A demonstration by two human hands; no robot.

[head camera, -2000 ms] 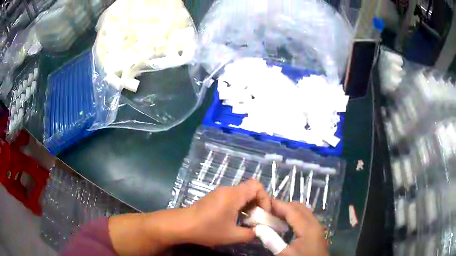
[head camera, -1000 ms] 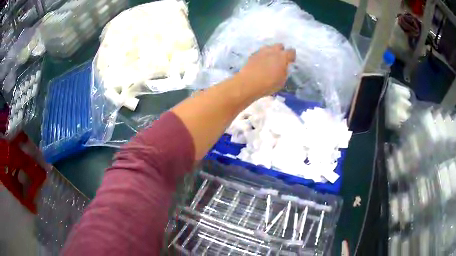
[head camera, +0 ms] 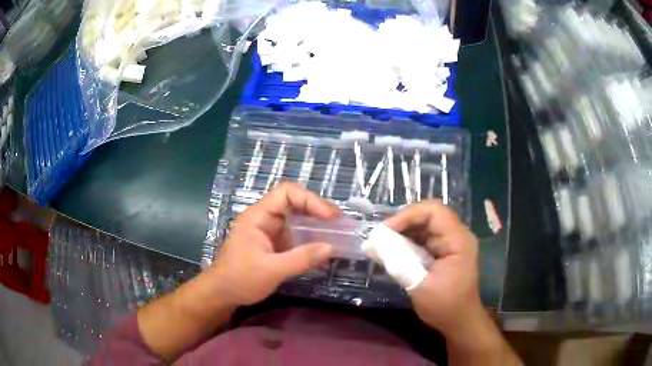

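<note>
My left hand [head camera: 261, 243] pinches a translucent whitish housing [head camera: 325, 238] between thumb and fingers, above a clear blister tray [head camera: 229, 146]. My right hand [head camera: 447, 261] is at the housing's right end, its fingers bent around it; fingertip contact is partly hidden. A white wrap [head camera: 400, 261] covers a digit of my right hand. Slim silvery rods [head camera: 389, 174] lie in the tray's upper row, some slanted. The tray's lower part is partly hidden by my hands. A blue tray [head camera: 275, 89] behind it holds heaped white parts [head camera: 350, 57].
A clear bag of cream parts [head camera: 143, 28] lies at upper left, beside a blue ribbed tray [head camera: 53, 121]. Blurred filled blister trays [head camera: 579, 143] stand at right. Small scraps [head camera: 492, 214] lie on the green mat. A red stool [head camera: 25, 250] and clear trays [head camera: 107, 286] are at lower left.
My left hand has come back from the cloudy bag behind the blue tray and now holds a translucent housing. My right hand has come back into view. The view has tilted down.
</note>
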